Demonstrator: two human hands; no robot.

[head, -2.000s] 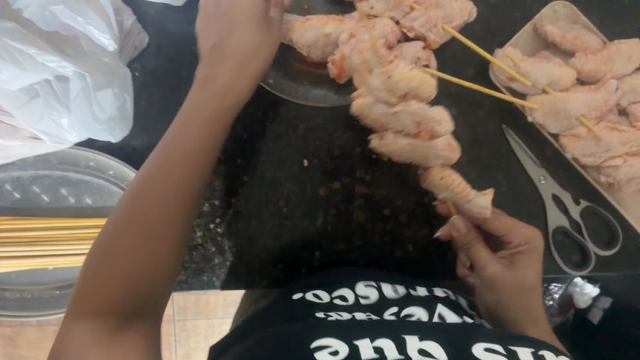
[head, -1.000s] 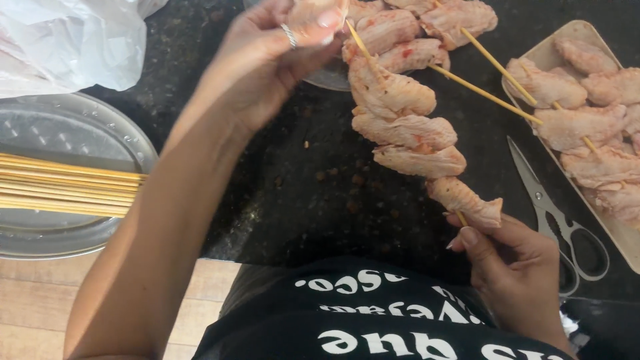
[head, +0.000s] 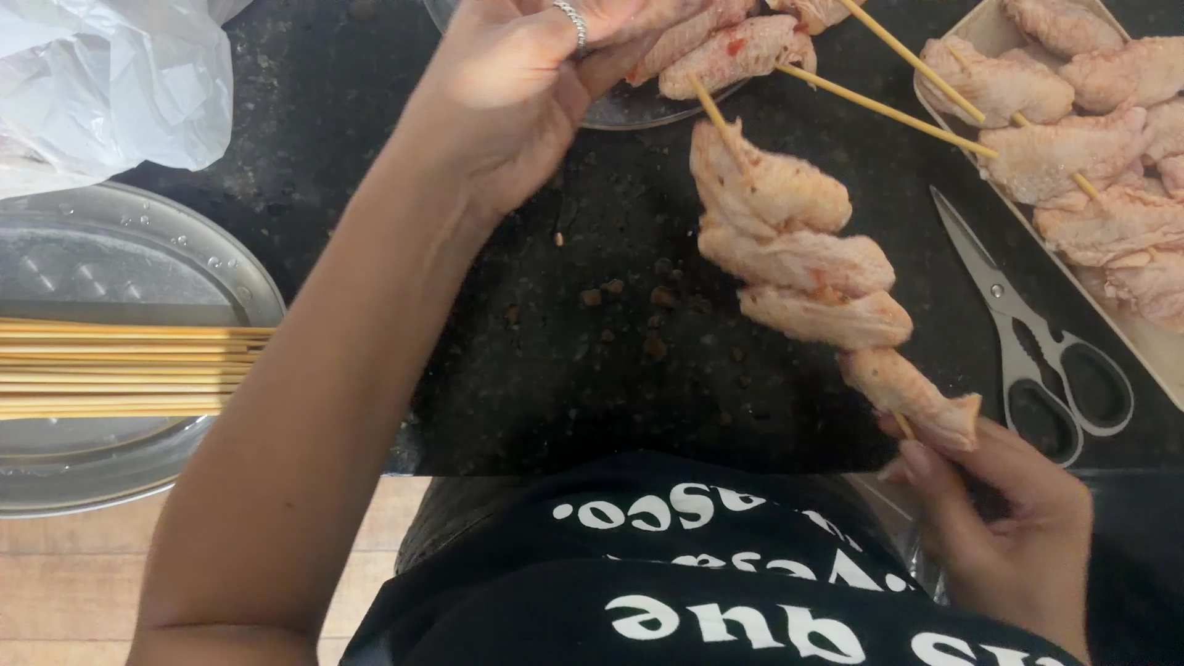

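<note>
My right hand (head: 1013, 532) grips the lower end of a bamboo skewer (head: 710, 106) and the raw chicken piece beside it. Several raw chicken wing pieces (head: 800, 264) are threaded along this skewer, which slants up and left over the dark counter. Its bare tip shows above the top piece. At the top edge is my left hand (head: 532, 92), wearing a ring, to the upper left of that tip. Its fingers are partly out of view beside other raw chicken (head: 740, 55), so what they hold cannot be told.
Kitchen scissors (head: 1017, 324) lie at the right, beside a tray (head: 1133, 347) of skewered chicken. A clear dish (head: 647, 116) is at the top. To the left are a metal platter (head: 199, 231) with bamboo skewers (head: 120, 365) and a white plastic bag (head: 111, 83). The counter's edge (head: 573, 467) runs near my apron.
My left hand was at the skewer's upper tip a second ago and is now apart from it, further up and left. My right hand keeps hold of the skewer's lower end.
</note>
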